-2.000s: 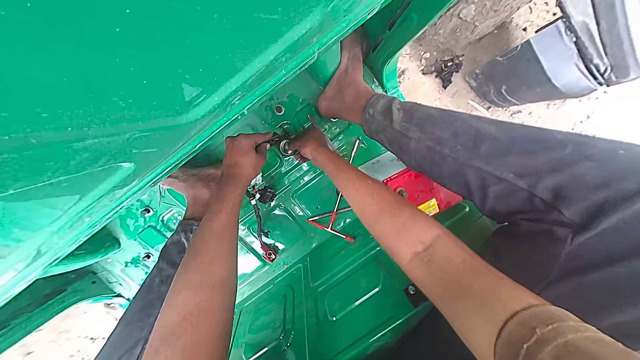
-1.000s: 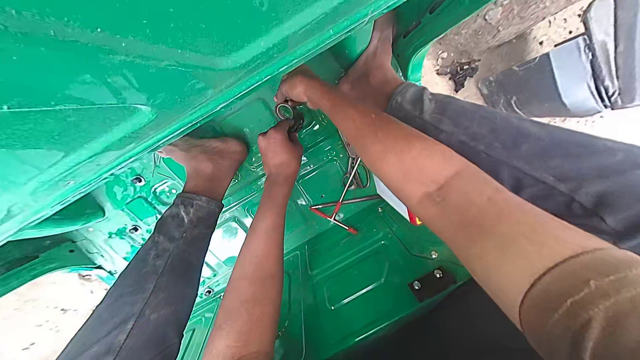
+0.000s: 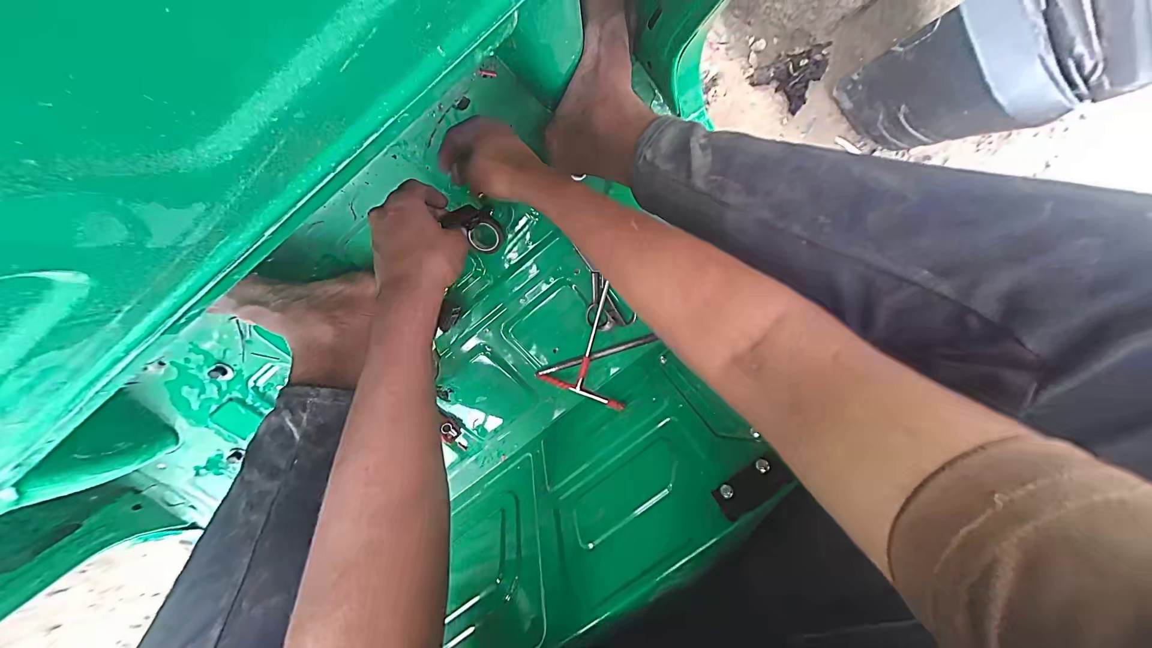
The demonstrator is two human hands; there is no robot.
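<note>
My left hand (image 3: pixel 416 236) is closed around a dark metal part (image 3: pixel 482 231) that ends in a ring, which sticks out to the right of the fingers. Just above and to the right, my right hand (image 3: pixel 486 160) is bent low over the green metal floor panel (image 3: pixel 504 360); its fingertips are blurred, and whether it holds anything cannot be told. A T-handle wrench with red grips (image 3: pixel 582 388) lies on the panel below my right forearm, across a dark rod (image 3: pixel 612 351). Beside them lies another metal tool (image 3: pixel 601 301), partly under the forearm.
A large green body panel (image 3: pixel 180 162) rises at the upper left. My bare feet stand on either side of the hands. A small red and black part (image 3: pixel 452 433) lies beside my left forearm. A black bracket with bolts (image 3: pixel 747 486) sits lower right. A dark padded object (image 3: pixel 954 81) lies outside.
My hands, together at the ringed part one second ago, are now apart, the part staying with my left hand. The left hand has moved from below the right to its left.
</note>
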